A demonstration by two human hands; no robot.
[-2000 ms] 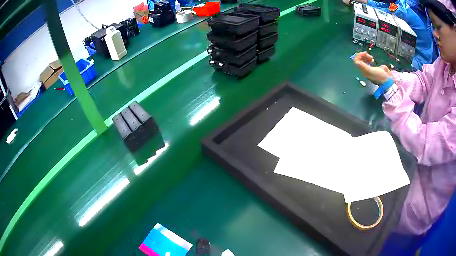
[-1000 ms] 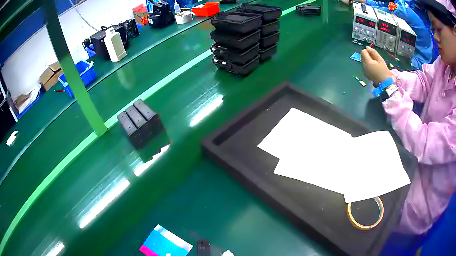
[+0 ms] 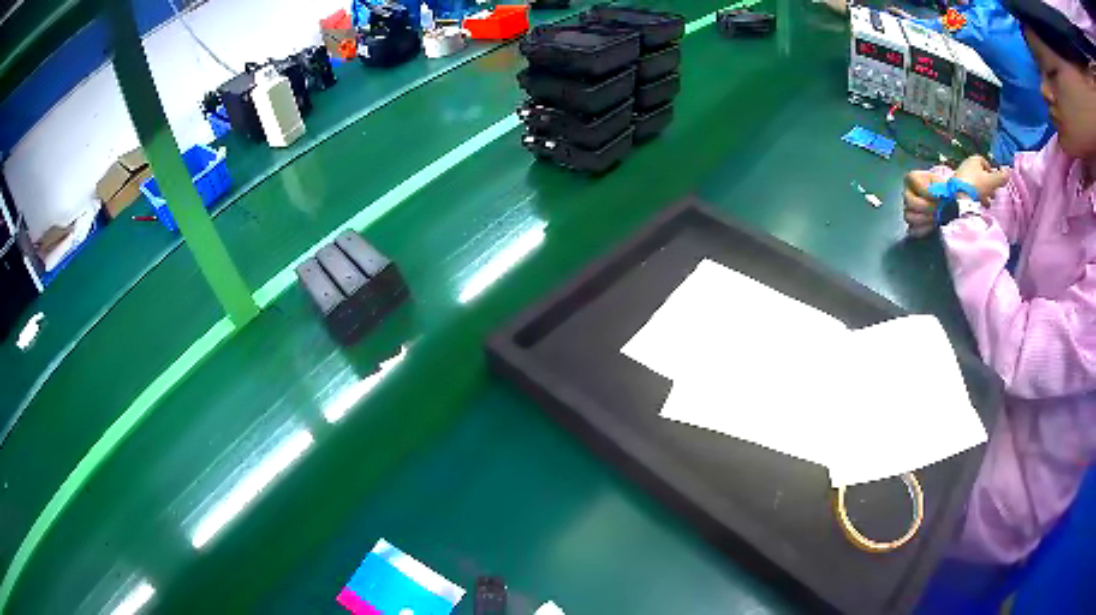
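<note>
Neither of my hands is in view. A large black tray (image 3: 601, 440) lies in front of me. Overlapping blank white paper sheets (image 3: 805, 372) lie in it, with a yellow-tan tape roll (image 3: 840, 519) at their lower edge. A blue, pink and white card (image 3: 400, 581) lies at the bottom edge of the view, beside a small black piece (image 3: 489, 595). Black housings (image 3: 353, 288) stand side by side on the green belt at the left. Paired stacks of black plastic trays (image 3: 584, 90) stand farther up the belt.
A person in a pink coat (image 3: 1034, 288) sits at the right, hands together at a blue wrist strap (image 3: 954, 189). White power supplies (image 3: 923, 70) with red digits stand beyond. A green post (image 3: 180, 180) rises at the left. A blue bin (image 3: 186, 186) stands across the belt.
The black housings and the tray stacks have moved up and to the right along the belt. The pink-coated person's raised hand has come down to the wrist strap, leaving the small blue piece on the bench.
</note>
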